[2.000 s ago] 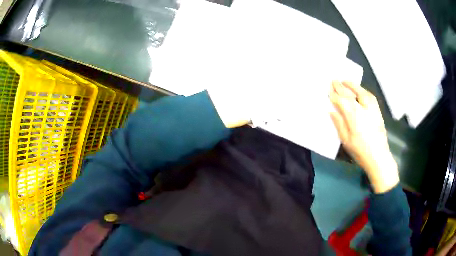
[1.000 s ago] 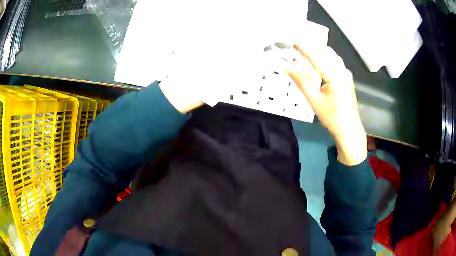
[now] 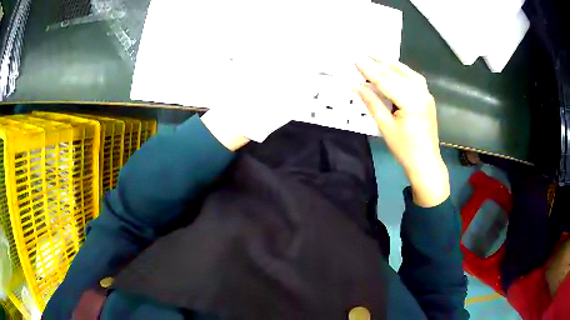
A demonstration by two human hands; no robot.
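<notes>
A white panel point(image 3: 187, 56) lies on the dark green bench, mostly overexposed. Several small dark slots or marks point(image 3: 329, 107) show near its front edge. My right hand point(image 3: 403, 109) is bare and lies over the panel's right part, thumb and fingers bent with a gap between them; whether a small piece is between the fingertips cannot be told. My left hand point(image 3: 228, 125) is in a white glove at the panel's front edge. It merges with the white panel, so its fingers and anything in them cannot be made out.
Yellow perforated crates point(image 3: 53, 187) stand below the bench edge at left. Clear film point(image 3: 115, 28) and a dark mesh piece point(image 3: 65, 11) lie at the back left. Other white panels point(image 3: 475, 31) lie at the back right. A person's red sleeve point(image 3: 531, 294) shows at the lower right.
Against one second ago, the panel and my hands sit slightly higher in the view, and fewer dark marks show. Since two seconds ago my right hand has come left over the panel with its fingers bent.
</notes>
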